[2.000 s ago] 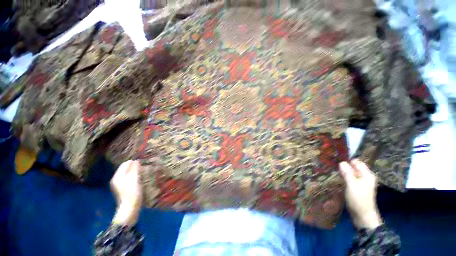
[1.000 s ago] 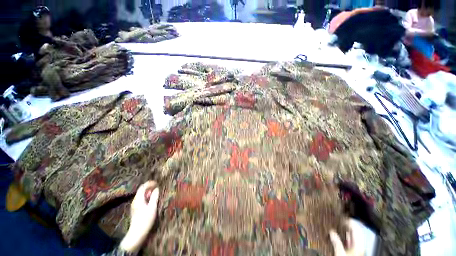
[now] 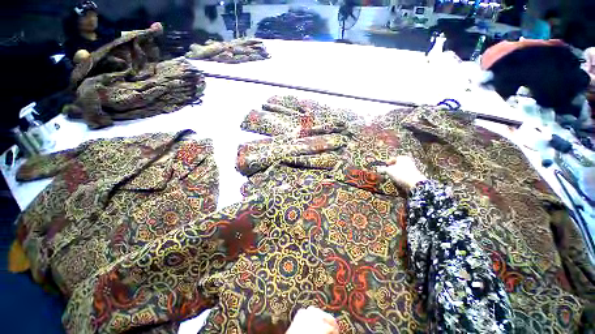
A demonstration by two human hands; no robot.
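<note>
A patterned jacket (image 3: 287, 261), brown with red and gold medallions, lies spread in front of me on the white table (image 3: 228, 153). My right hand (image 3: 401, 172) reaches across it, and its fingertips pinch the cloth along a fold near the top. My left hand (image 3: 313, 321) lies on the jacket's lower part at the bottom edge of the picture. It is cut off, so its grip cannot be told. A folded sleeve (image 3: 287, 153) lies above the jacket's body.
Another patterned garment (image 3: 143, 189) lies at left, with stacked garments (image 3: 143, 91) behind it. A person (image 3: 88, 26) handles cloth there. A long rod (image 3: 313, 89) crosses the table. Spray bottles (image 3: 438, 44) stand at the back. Dark cloth (image 3: 538, 72) and black hangers (image 3: 574, 189) lie at right.
The lower edge held up in both hands is down. My right hand has moved up and across to the jacket's top; my left has moved toward the middle bottom. The view has tilted up.
</note>
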